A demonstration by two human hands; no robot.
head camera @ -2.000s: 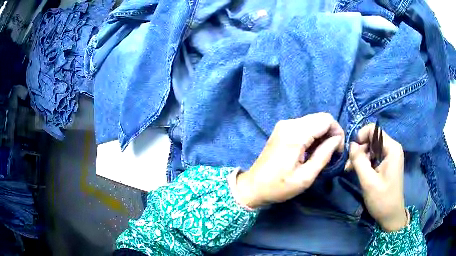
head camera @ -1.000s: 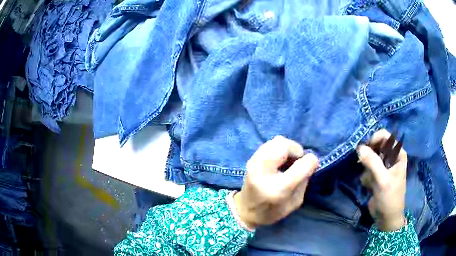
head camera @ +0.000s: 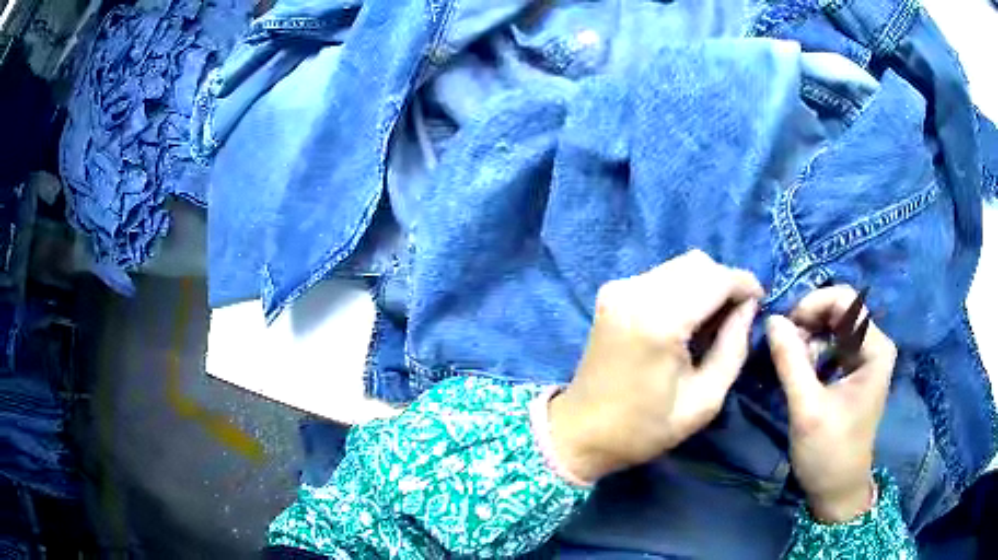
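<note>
A faded blue denim garment [head camera: 482, 219] with pale double stitching lies spread and bunched in front of me. My left hand [head camera: 668, 350] pinches the garment's stitched hem between thumb and fingers at the centre right. My right hand [head camera: 832, 383] is just right of it, thumb and forefinger close to the same edge. Dark thread snips [head camera: 849, 330] lie in the right hand, their two points sticking up between the fingers. Whether the right fingertips also grip the cloth or a thread is too small to tell.
The white table edge [head camera: 290, 350] shows at the left under the denim. A heap of crinkled blue denim [head camera: 131, 142] hangs at the upper left. Grey floor with a yellow mark [head camera: 213, 427] is at the lower left. More dark denim is at the far left edge.
My left hand has moved right and up along the hem, back close to my right hand. The hem span between the hands has closed up. The snips remain in my right hand.
</note>
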